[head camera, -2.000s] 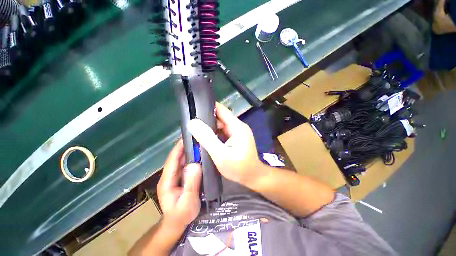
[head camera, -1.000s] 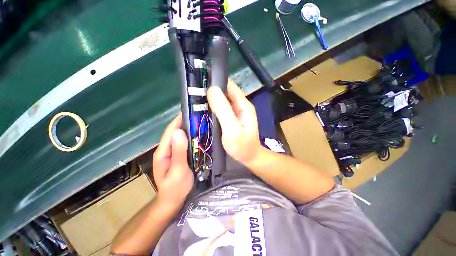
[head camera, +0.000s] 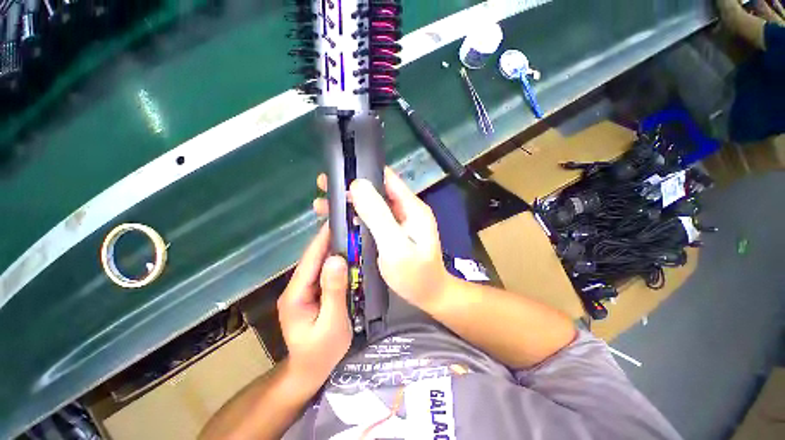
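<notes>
The heated styling brush stands upright in the picture, its bristled head at the top edge with silver-white plates and pink-red strips. Its dark handle runs down toward my shirt. My left hand holds the lower left half of the handle. My right hand holds the handle cover on the right side, thumb near the seam. A narrow gap remains between the halves, widest low down, where lead wires in blue, red and yellow show. The upper gap looks dark. The fingers hide part of the shells.
A masking tape roll lies left. A mallet, tweezers, white pot and blue-handled applicator lie beyond my right hand. A carton of black cords stands at right. Another person's arm shows top right.
One second ago the handle was wide open with tape bands and wires showing. The two halves are now closer together, leaving a narrow gap. The brush head shows more fully in the view.
</notes>
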